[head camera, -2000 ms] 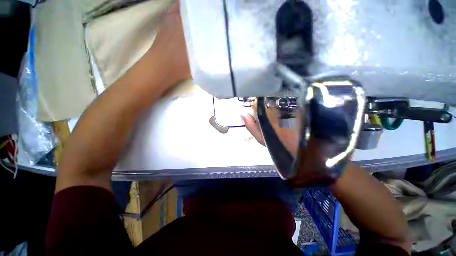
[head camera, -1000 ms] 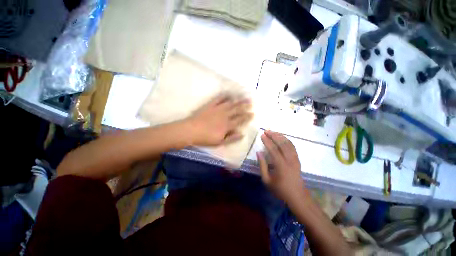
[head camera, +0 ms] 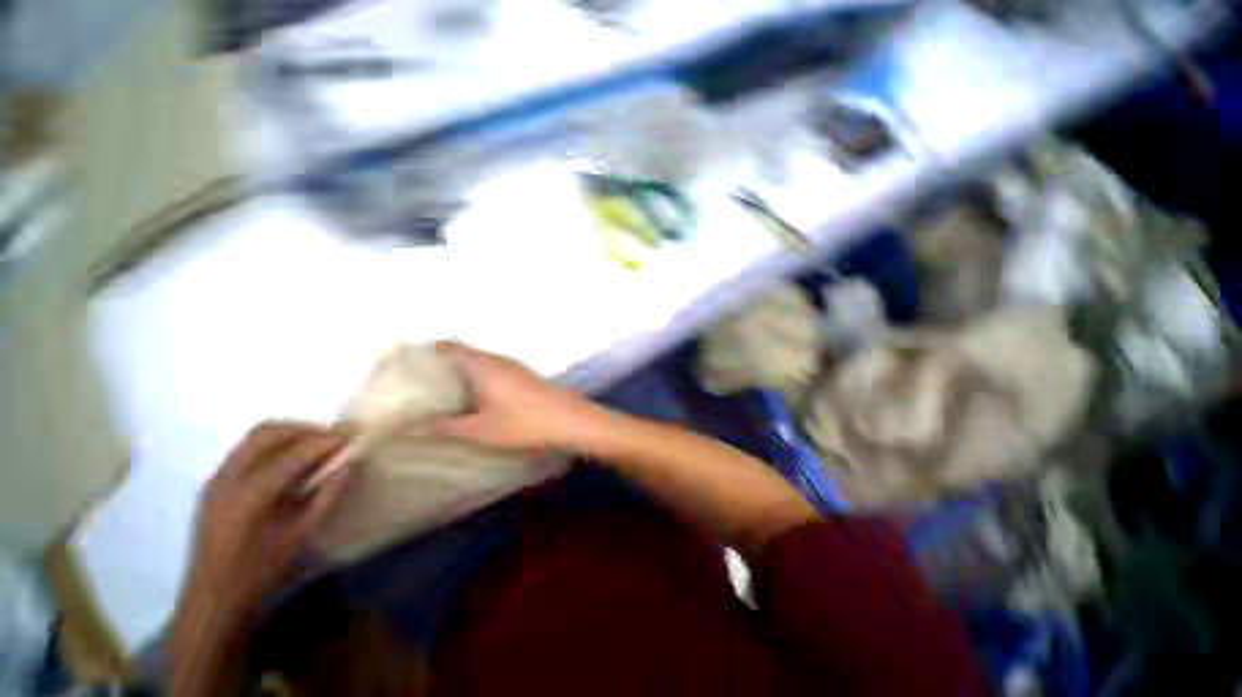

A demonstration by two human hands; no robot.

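Observation:
A beige fabric panel (head camera: 422, 483) lies bunched at the front edge of the white table, partly over the edge, with a raised fold between my hands. My left hand (head camera: 273, 483) is at its left side, fingers closed on the fabric edge. My right hand (head camera: 504, 402) grips the raised part from the right, thumb towards me. The frame is blurred, so the fabric's layers and exact edges cannot be told.
The white machine table (head camera: 204, 341) has the blurred sewing machine at the back. Yellow and green scissors (head camera: 640, 218) and slim snips (head camera: 772, 218) lie to the right. A crumpled beige heap (head camera: 940, 402) is at lower right. Beige panels (head camera: 150, 150) lie at left.
The view has swung to the right, bringing the heap into sight. My hands, earlier at the machine and then flat on the panel, now hold the panel, which has gone from flat to bunched.

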